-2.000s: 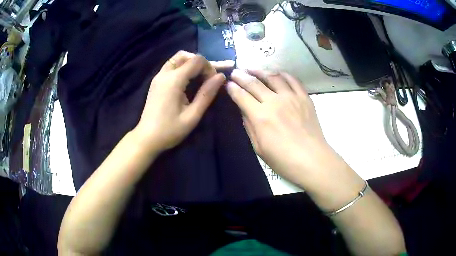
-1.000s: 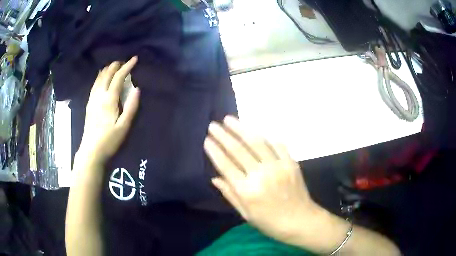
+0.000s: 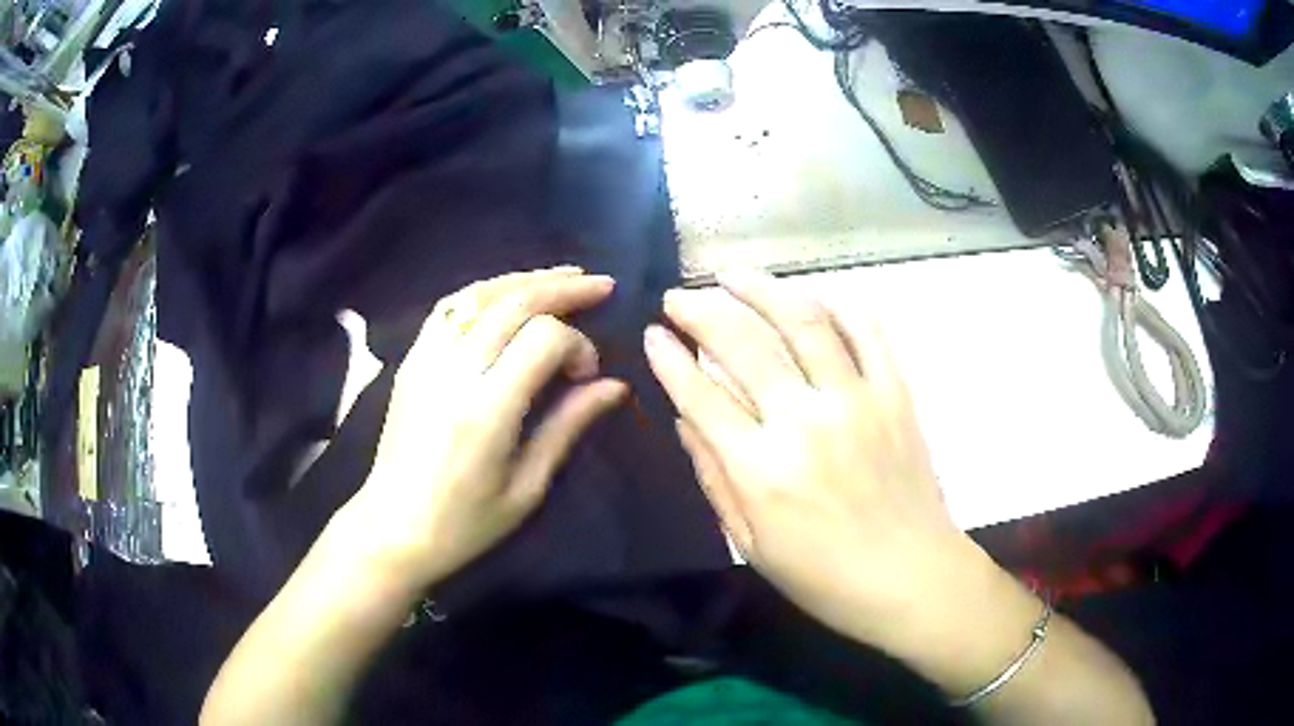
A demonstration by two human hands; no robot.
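Observation:
A navy-black garment [image 3: 327, 185] lies over the left and middle of the table and hangs to my lap. Its right edge runs up to the presser foot [image 3: 643, 111] under the lamp light. My left hand [image 3: 476, 411] rests on the cloth, fingers bent and apart, thumb and fingertips not closed on anything. My right hand [image 3: 809, 426] lies flat at the cloth's right edge, partly over the white table, fingers spread. The white print is almost wholly hidden near my left wrist.
The metal machine bed [image 3: 795, 185] carries a round white-grey part [image 3: 704, 85] and a dark flat object [image 3: 1001, 128]. A grey cord loop [image 3: 1157, 362] lies at the right. A blue screen [image 3: 1192, 14] is at top right. Plastic-wrapped goods [image 3: 128, 426] lie at left.
Since one second ago, the view has shifted and the garment has moved down and slid under my hands, with its print now mostly hidden. Both hands have come closer together near the cloth's right edge.

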